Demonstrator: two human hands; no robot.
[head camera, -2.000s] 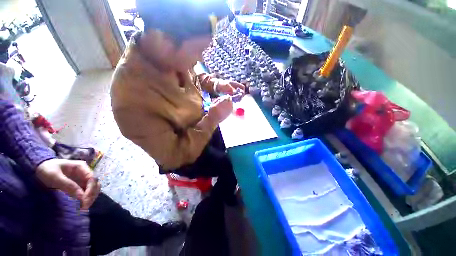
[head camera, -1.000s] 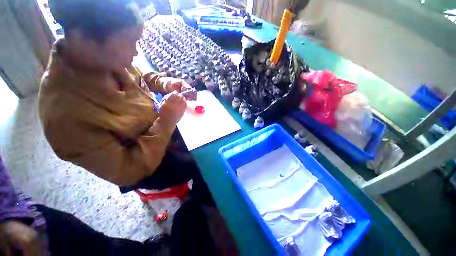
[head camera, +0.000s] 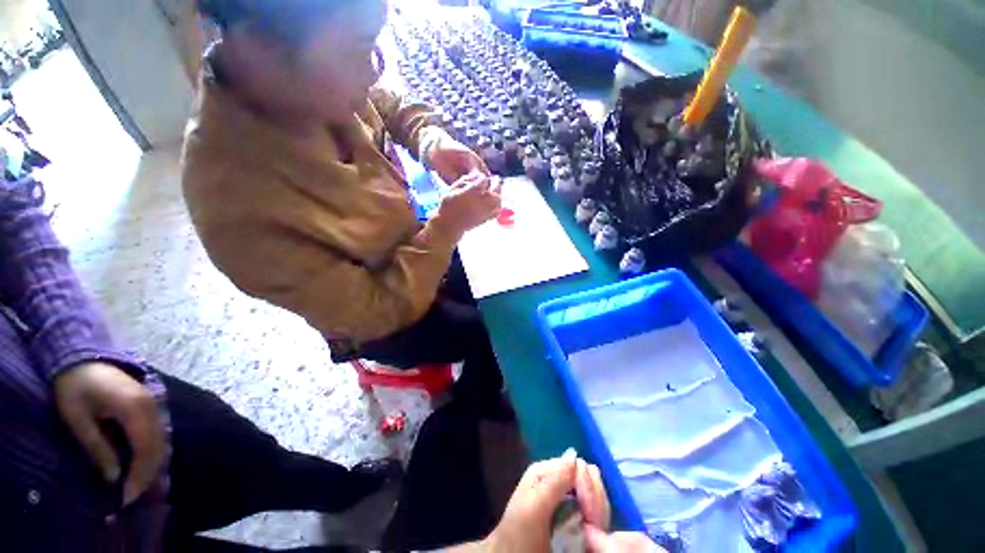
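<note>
My left hand (head camera: 531, 512) shows at the bottom edge, thumb and fingers pinched on a small grey figurine (head camera: 567, 529). My right hand (head camera: 624, 542) is mostly cut off by the bottom edge; its fingertips meet the left ones at the figurine. The figurine is largely hidden by the fingers. Just right of the hands is a blue plastic tray (head camera: 745, 373) with a white paper liner (head camera: 637, 378). Purple-and-white pieces (head camera: 776, 506) lie clustered at its near right end, with another partly visible by the near edge.
A seated person in a brown jacket (head camera: 308, 205) works over a white board (head camera: 524, 254) with a red cap (head camera: 506, 217). Behind are rows of figurines (head camera: 486, 81), a black bag (head camera: 675, 173) with a yellow-orange tool (head camera: 718, 67), and a pink-red bag (head camera: 799, 221). A purple-sleeved person's hand (head camera: 113, 421) is at left.
My hands, out of view in both earlier frames, have come in at the bottom with the figurine. The view swung right, then partly back left. The neighbour's hands stay over the white board.
</note>
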